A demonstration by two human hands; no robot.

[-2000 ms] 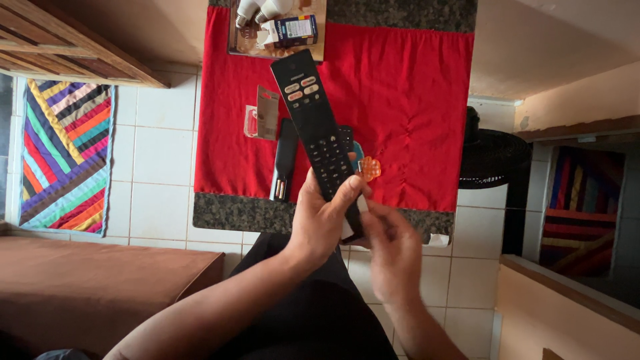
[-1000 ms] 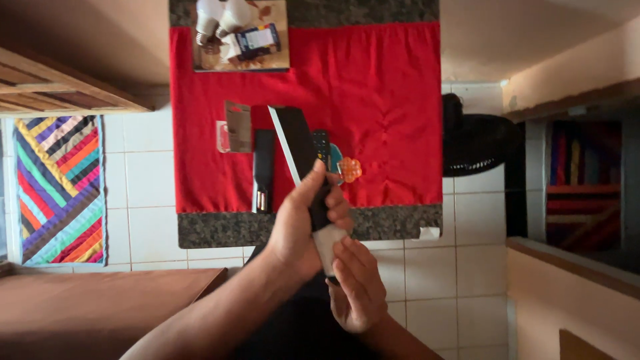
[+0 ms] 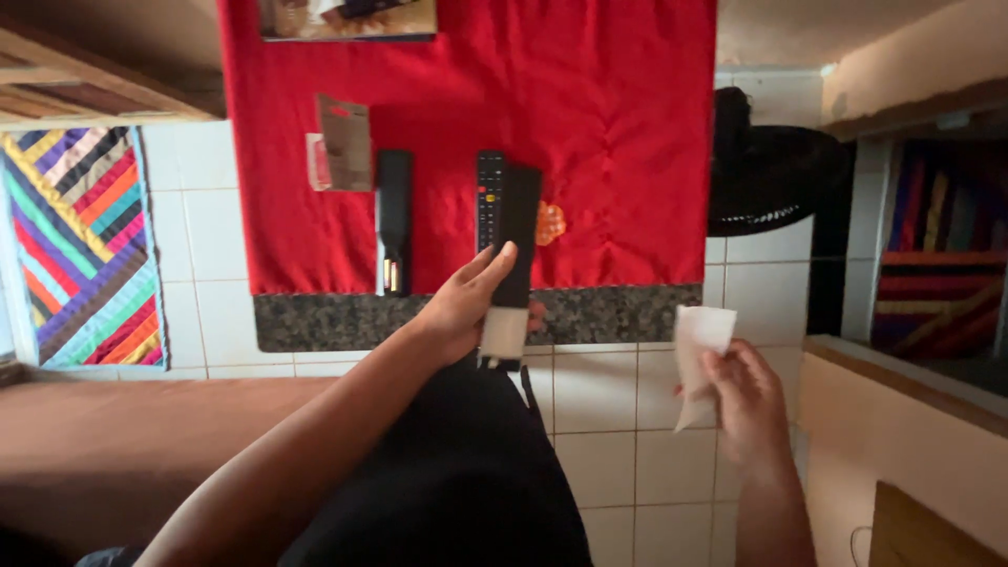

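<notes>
My left hand (image 3: 465,303) grips a black remote control (image 3: 518,220), its plain back up and a whitish patch near its lower end. My right hand (image 3: 744,386), out to the right past the table corner, pinches a small piece of white paper or tape (image 3: 703,339). Just left of the held remote, a second remote with buttons (image 3: 490,189) lies on the red cloth. Further left is another black remote (image 3: 394,205), back up, with batteries (image 3: 391,276) showing at its lower end. A torn cardboard package (image 3: 345,146) lies beside it.
A red cloth (image 3: 630,118) covers the table, whose speckled stone edge (image 3: 339,323) faces me. A picture-covered board or book (image 3: 346,20) lies at the back left. A black fan (image 3: 772,181) stands right of the table, and a brown padded seat (image 3: 157,441) is at lower left.
My hands have come apart; my right hand has moved off to the right with the white piece. The held remote showed its buttons two seconds ago and now shows its back. The view has shifted closer.
</notes>
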